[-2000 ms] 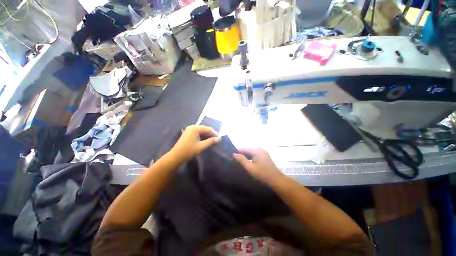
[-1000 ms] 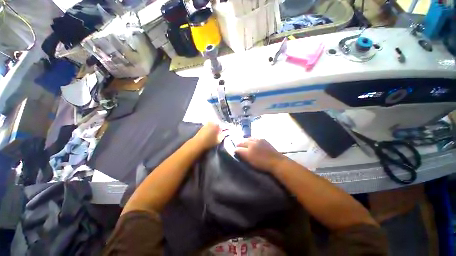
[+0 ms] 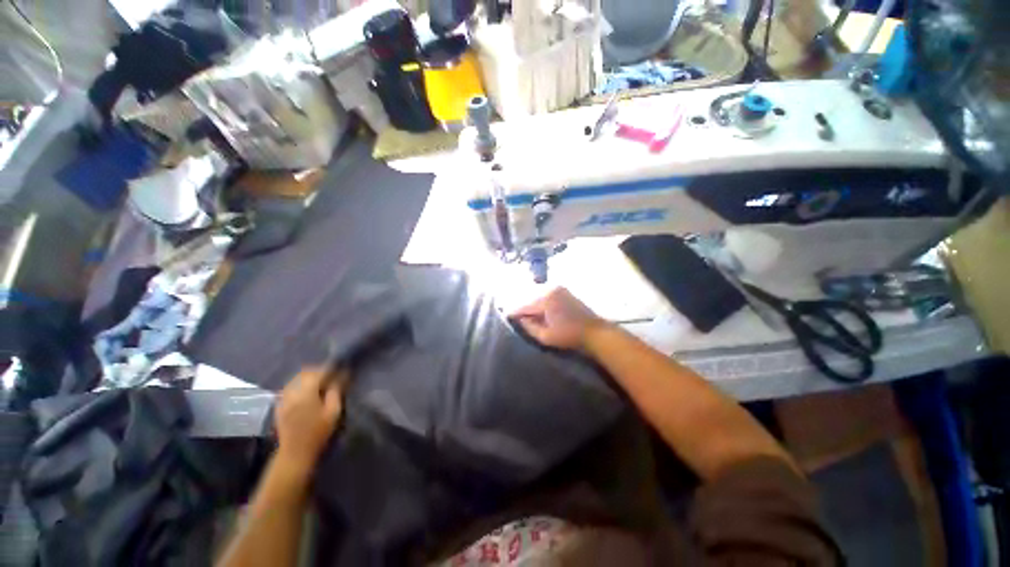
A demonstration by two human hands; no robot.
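A large dark grey garment panel [image 3: 443,377] lies from the needle area over the table's front edge towards me. My left hand [image 3: 308,408] holds a fold of it at the left, near the front edge. My right hand [image 3: 556,320] pinches its edge just in front of the presser foot and needle [image 3: 537,261], in bright lamp glow. Whether the cloth is under the foot is hard to tell in the glare. The white sewing machine [image 3: 665,188] with "JACK" lettering stands behind my right hand.
Flat dark cut pieces [image 3: 321,255] lie left of the needle. A black phone-like rectangle [image 3: 684,281] and black-handled scissors [image 3: 836,338] lie right. A crumpled grey pile [image 3: 111,465] is lower left, light scraps [image 3: 150,321] above it. A yellow thread cone [image 3: 452,91] stands behind.
My left hand has moved from beside the needle down and left, onto a fold of the cloth. The panel is spread wider and flatter. My right hand stays near the needle.
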